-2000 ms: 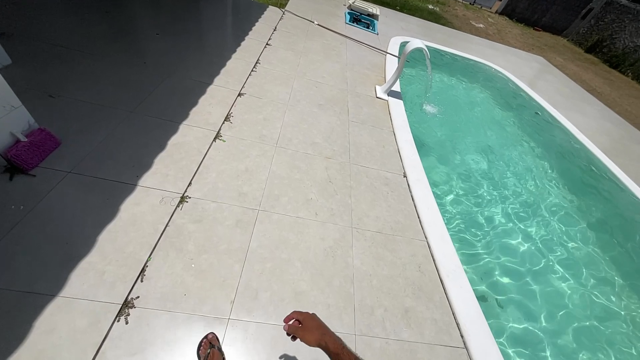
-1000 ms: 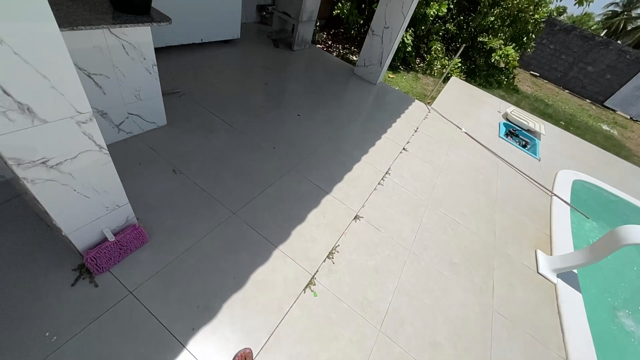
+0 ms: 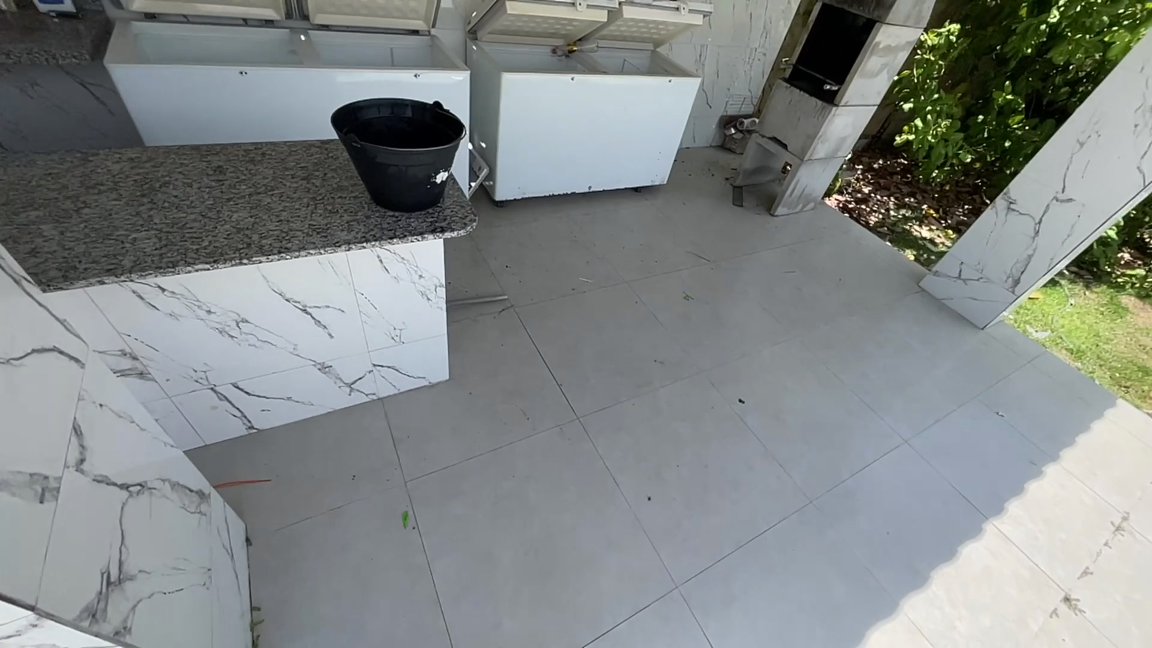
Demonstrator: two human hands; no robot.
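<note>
Neither my left hand nor my right hand shows in the head view now. Nearest in view is a black plastic bucket point(image 3: 400, 157), upright on the corner of a speckled granite countertop point(image 3: 189, 202). White smears mark the bucket's side. Behind the counter, two white chest freezers point(image 3: 589, 135) stand against the wall, their lids raised. Bits of leaf and other small debris lie scattered over the grey tiled floor point(image 3: 630, 450).
A marble-patterned pillar point(image 3: 108, 468) rises at the left, and another point(image 3: 1044, 189) leans across the right side of the view. A concrete barbecue point(image 3: 823, 117) stands at the back, beside leafy bushes point(image 3: 981, 99). Grass point(image 3: 1089, 333) borders the floor at right.
The view has swung left, away from the pool to the covered area. A hand seen near the bottom two seconds ago is out of view, as are the pool and the purple mop head.
</note>
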